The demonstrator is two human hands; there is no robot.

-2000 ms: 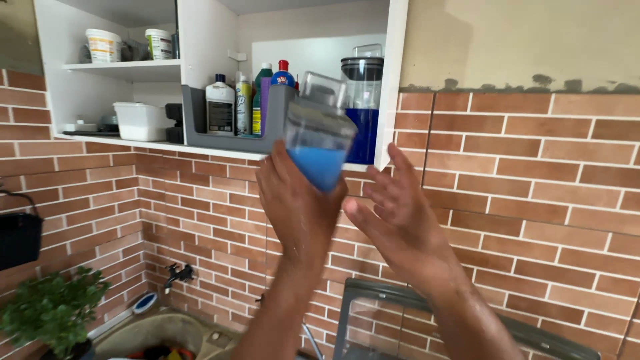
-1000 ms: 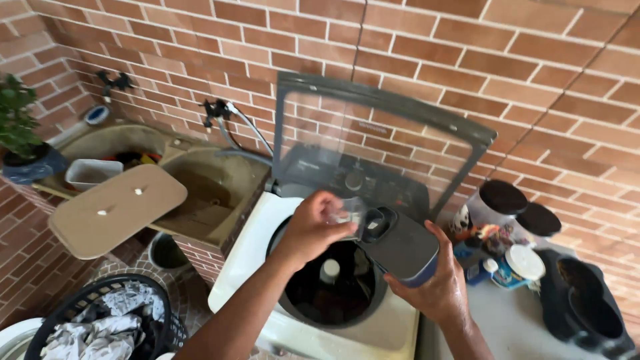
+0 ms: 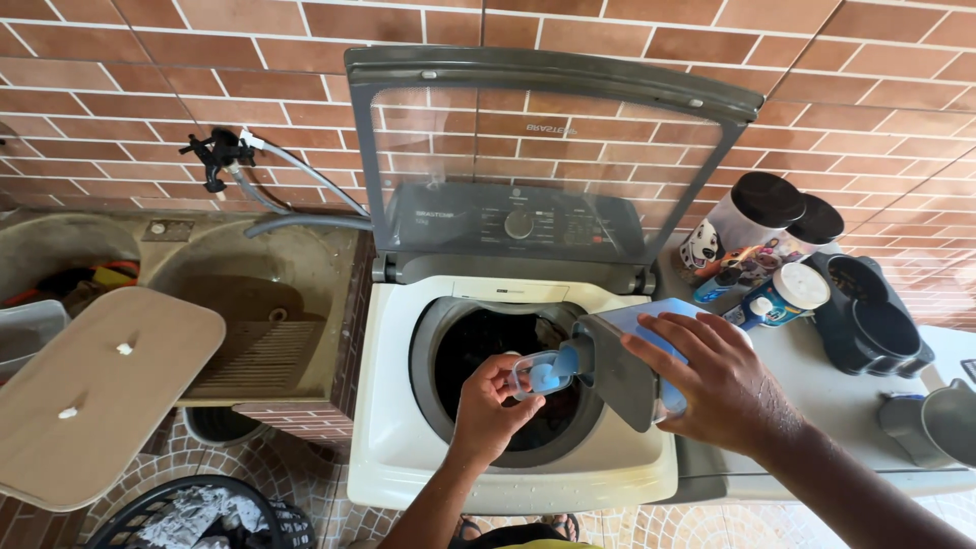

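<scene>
My left hand [image 3: 496,408] grips a small clear plastic cup [image 3: 526,374] above the open drum [image 3: 488,343] of a white top-loading washing machine [image 3: 511,484]. Blue liquid [image 3: 545,376] is in the cup. My right hand [image 3: 713,381] is wrapped around a plastic container with a grey lid [image 3: 621,374], tipped toward the cup. Its spout [image 3: 583,354] meets the cup's rim, and blue liquid runs from it. Behind them, the machine's clear lid [image 3: 549,145] stands raised. Dark laundry lies in the drum, partly hidden by my hands.
Left of the machine is a double laundry sink [image 3: 255,305] with a beige board [image 3: 114,389] across it. A laundry basket [image 3: 206,484] stands on the floor. At right, a grey surface [image 3: 785,427] holds jars [image 3: 740,221], a white-lidded tub [image 3: 793,293], a dark caddy [image 3: 862,320] and a grey jug [image 3: 934,423].
The blue-liquid container has come down from the wall cabinet to the washer. Since one second ago, it has been tipped over the cup, and blue liquid now shows in the cup.
</scene>
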